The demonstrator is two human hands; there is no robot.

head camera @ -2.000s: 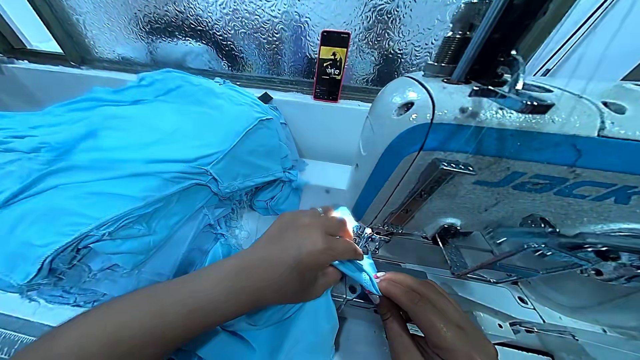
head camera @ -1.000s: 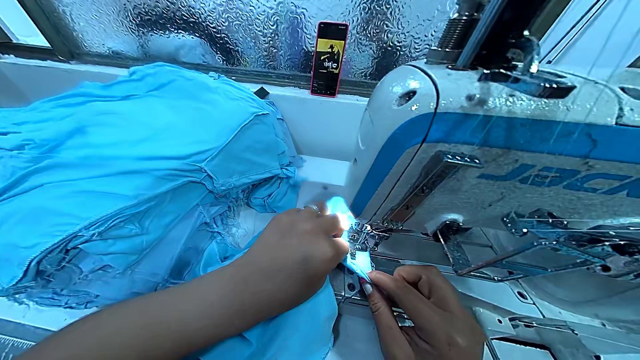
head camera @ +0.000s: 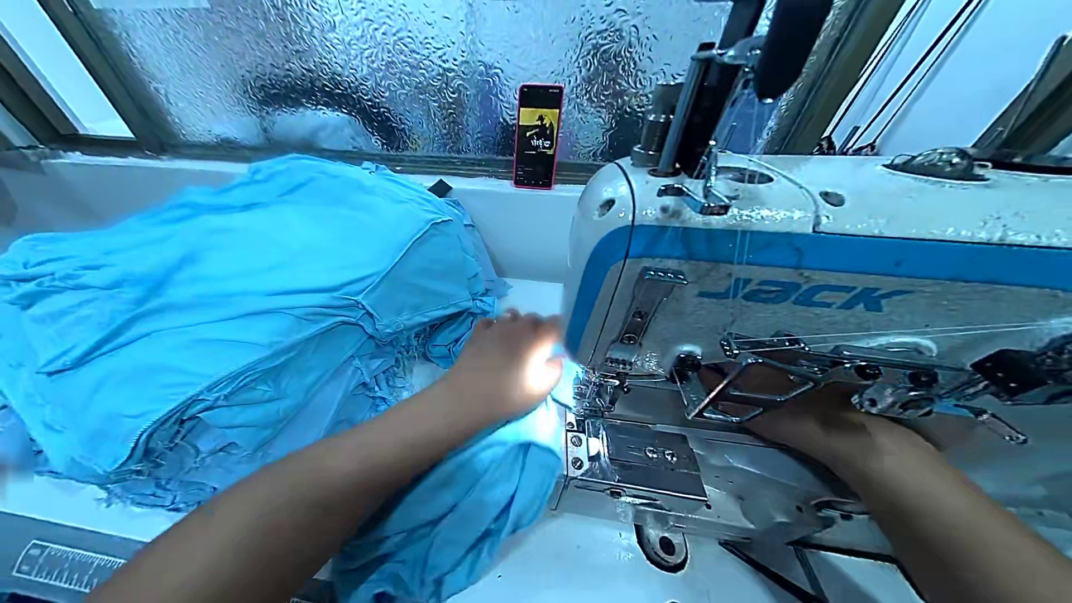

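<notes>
My left hand (head camera: 512,362) is closed on a light blue fabric piece (head camera: 502,469) just left of the presser foot (head camera: 599,392) of a Jack sewing machine (head camera: 754,251). The piece hangs down over the bed's front left, and the machine's lamp shines on my fingers. My right hand (head camera: 804,414) reaches in under the machine arm, behind the metal thread guides (head camera: 745,389); its fingers are mostly hidden, so what they touch cannot be seen. The steel needle plate cover (head camera: 653,456) lies bare between my hands.
A large pile of light blue garments (head camera: 251,276) with frayed edges covers the left side. A phone (head camera: 538,136) in a red case leans upright against the textured window (head camera: 419,75). A printed ruler scale (head camera: 67,565) lies along the front left edge.
My right hand has left the fabric in front of the presser foot and moved right, in under the machine arm. My left hand remains on the fabric. The view has shifted to the right.
</notes>
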